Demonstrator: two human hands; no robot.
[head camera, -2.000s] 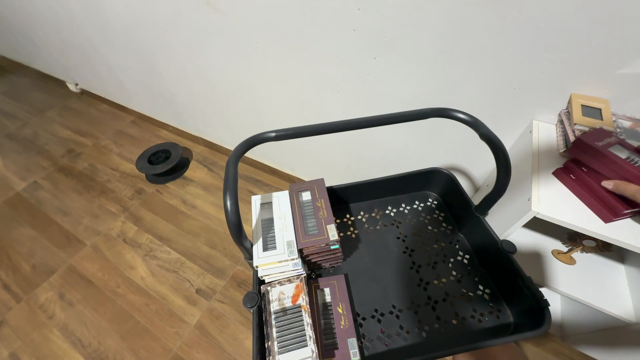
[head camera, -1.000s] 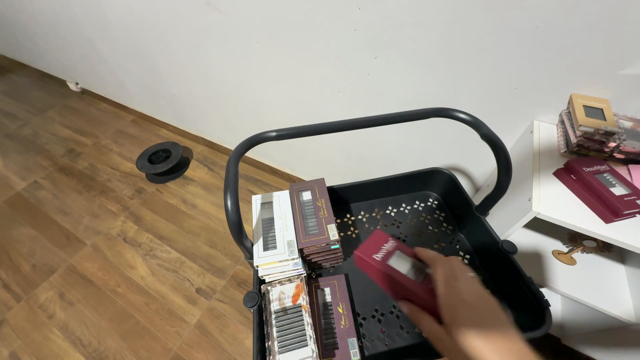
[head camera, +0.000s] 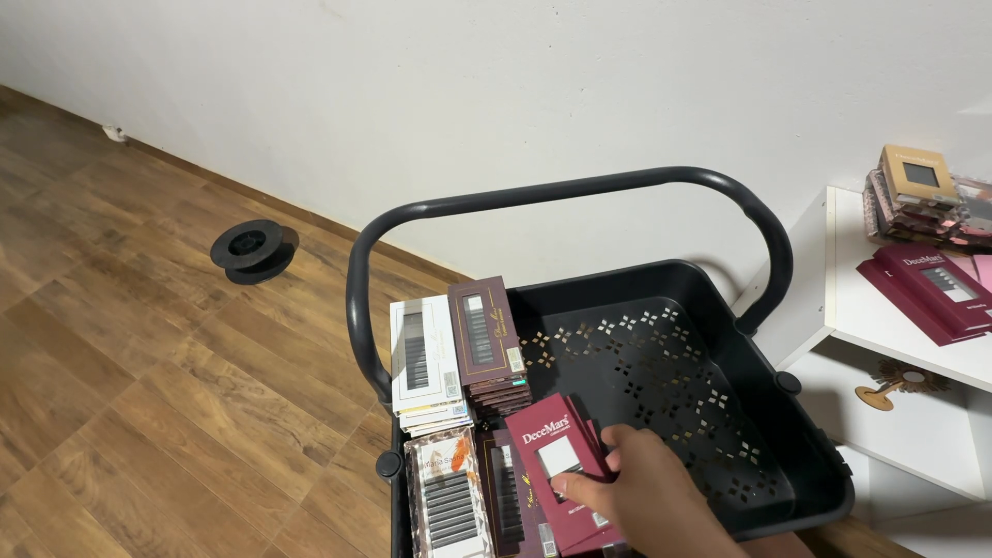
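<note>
My right hand (head camera: 647, 480) grips a small stack of maroon eyelash boxes (head camera: 546, 434) with clear windows, thumb on top and fingers along the far side. The boxes are over the near left part of a black plastic basket (head camera: 620, 283), partly covering a dark brown lash box (head camera: 508, 484). To their left is a white patterned lash box (head camera: 449, 504). Behind these stand a stack of white boxes (head camera: 426, 353) and a stack of dark brown boxes (head camera: 484, 329). My left hand does not show; a bit of skin at the bottom edge, below the basket, cannot be told apart.
The basket's handle (head camera: 573, 188) stands raised. At the right, a white shelf unit (head camera: 852, 310) holds more maroon boxes (head camera: 922, 287), a pile topped by a gold box (head camera: 920, 174), and a golden ornament (head camera: 887, 391) lower down. A black spool (head camera: 248, 246) lies on the wooden floor.
My right hand has brought maroon boxes from the shelf at the right to the basket. Since one second ago, they have moved left and nearer, beside the other lash boxes.
</note>
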